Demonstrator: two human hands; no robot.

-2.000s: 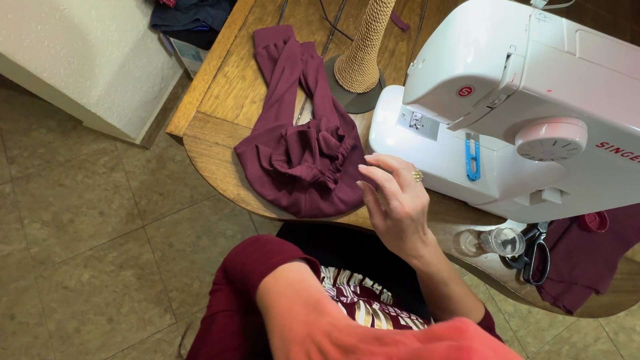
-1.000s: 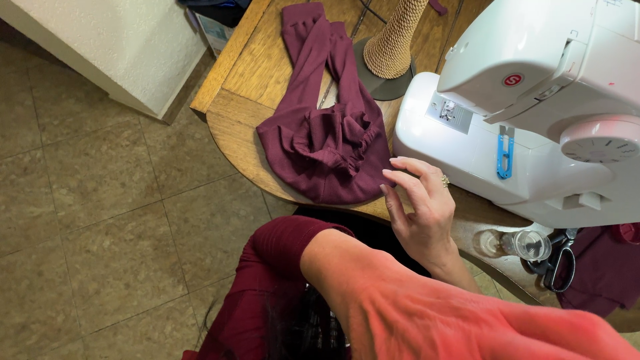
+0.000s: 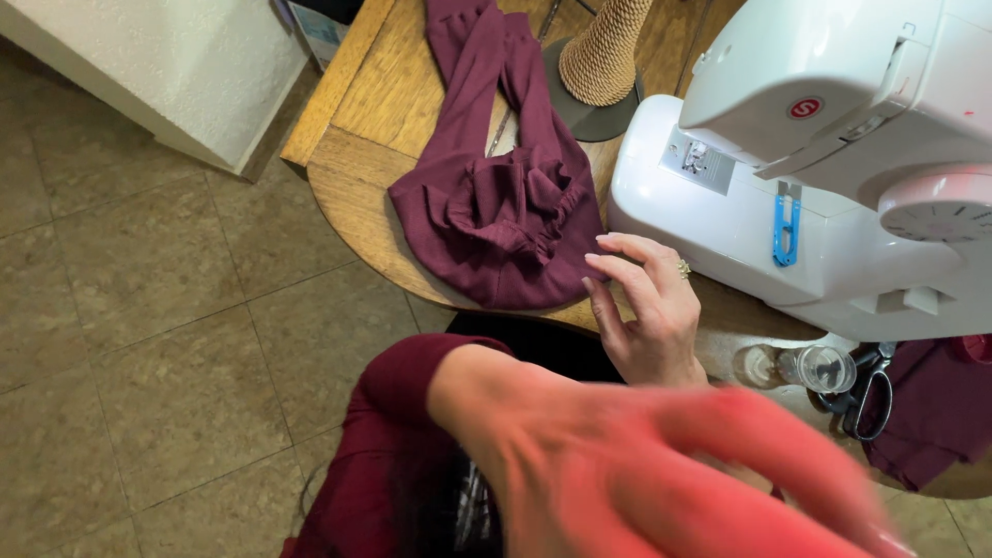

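Note:
My right hand (image 3: pixel 651 302), with a ring on one finger, hovers at the right edge of a maroon knit garment (image 3: pixel 496 271). Its fingers are apart and grip nothing; whether the fingertips touch the cloth is unclear. The garment lies on the wooden table, two cuffed, tube-like parts pointing away and a gathered opening bunched on top. Large, blurred and reddish, my left hand (image 3: pixel 659 473) reaches across the foreground close to the camera, its palm hidden and some fingers cut off by the frame. Right of the garment stands a white Singer sewing machine (image 3: pixel 837 70), with blue thread snips (image 3: pixel 786 229) on its bed.
A rope-wrapped post (image 3: pixel 601 58) on a dark round base stands behind the garment. Small clear containers (image 3: pixel 825 368), black-handled scissors (image 3: pixel 874 395) and folded maroon cloth (image 3: pixel 926 418) lie at the lower right. The table edge (image 3: pixel 364 248) curves on the left; a white wall (image 3: pixel 170 70) is beyond.
My left hand has come into view, extending rightward across the foreground. My right hand stays beside the garment. The view has shifted somewhat.

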